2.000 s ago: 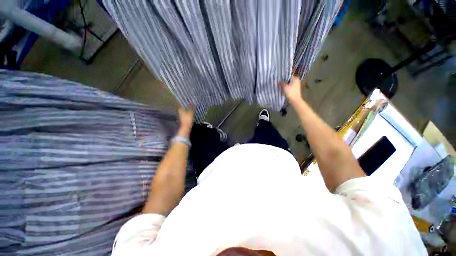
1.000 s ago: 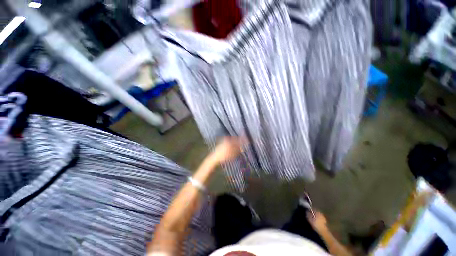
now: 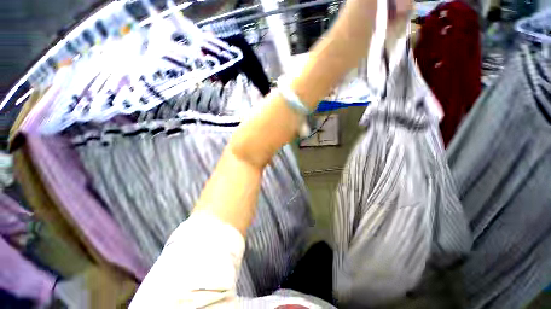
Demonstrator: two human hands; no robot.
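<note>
A striped grey-and-white garment (image 3: 386, 205) hangs in front of me, gathered at a dark band and bunched narrow towards the top edge. My left arm, with a bracelet, reaches up across the view. My left hand (image 3: 399, 13) is blurred and partly cut off by the top edge, with its fingers closed on the bunched top of the garment. My right hand is not in view.
At left, many similar striped garments (image 3: 181, 175) hang on white hangers (image 3: 145, 84), beside pinkish-purple garments (image 3: 72, 193). A dark red garment (image 3: 450, 57) hangs behind at right. Another grey striped garment (image 3: 513, 169) hangs at the right edge.
The view has swung up and left to the hangers. My left hand has gone from the garment's lower part up to its top. My right hand has left the view.
</note>
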